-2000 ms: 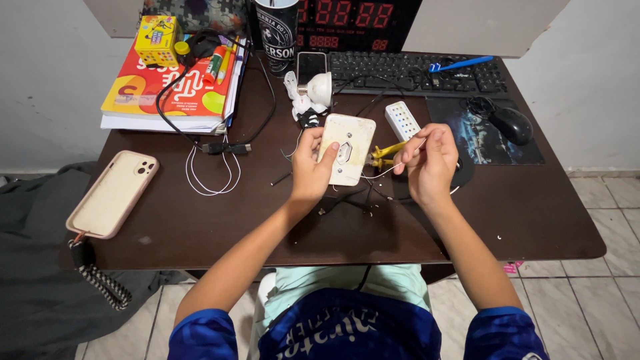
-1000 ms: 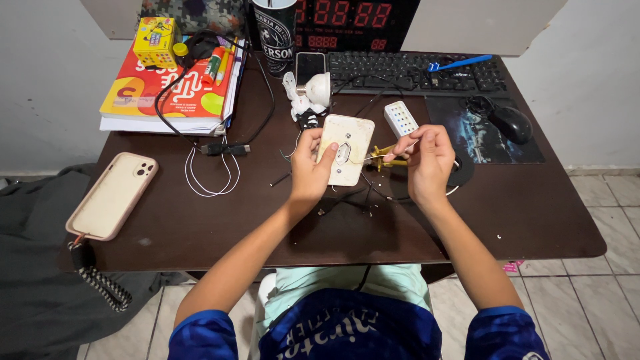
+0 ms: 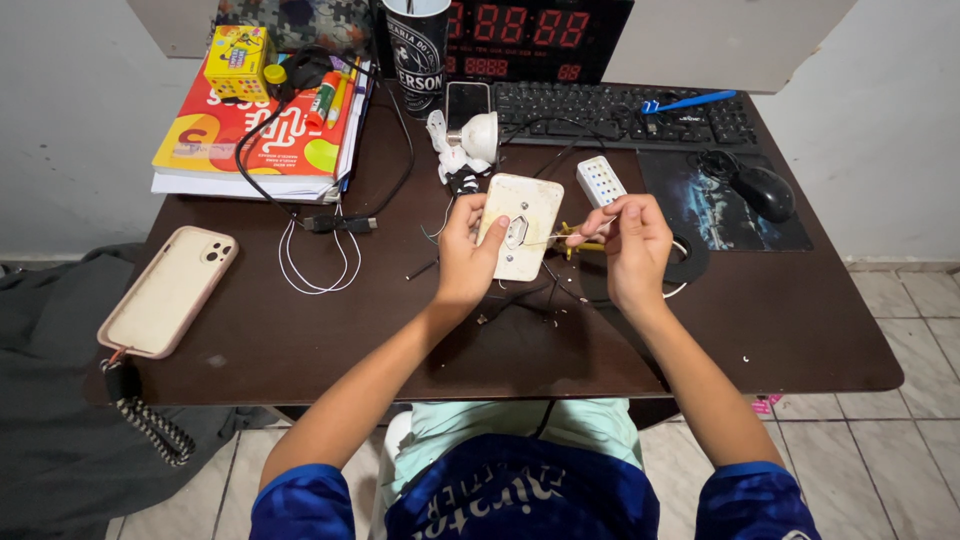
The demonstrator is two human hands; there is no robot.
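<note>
My left hand (image 3: 471, 251) holds a white wall socket plate (image 3: 534, 196) upright above the desk, thumb on its face beside the outlet opening. A thin white wire (image 3: 551, 238) runs from that opening to my right hand (image 3: 634, 244), which pinches it between thumb and fingers. Behind my right fingertips lies a yellow-handled tool (image 3: 570, 241), partly hidden. A small white box with rows of coloured dots (image 3: 598, 180) stands just beyond my right hand. Right of that hand lies a roll of black tape (image 3: 694, 259). Black cable pieces (image 3: 514, 301) lie beneath the plate.
Books and papers (image 3: 255, 161) are stacked at the back left, near a black USB cable (image 3: 341, 223). A phone in a pale case (image 3: 169, 292) lies at the left edge. Behind are a cup (image 3: 417, 60), a white bulb (image 3: 480, 136), a keyboard (image 3: 555, 112) and a mouse (image 3: 763, 193).
My right hand, lower and holding the wire farther below the plate's right side at first, now pinches it level with the outlet opening. The socket plate stays in my left hand.
</note>
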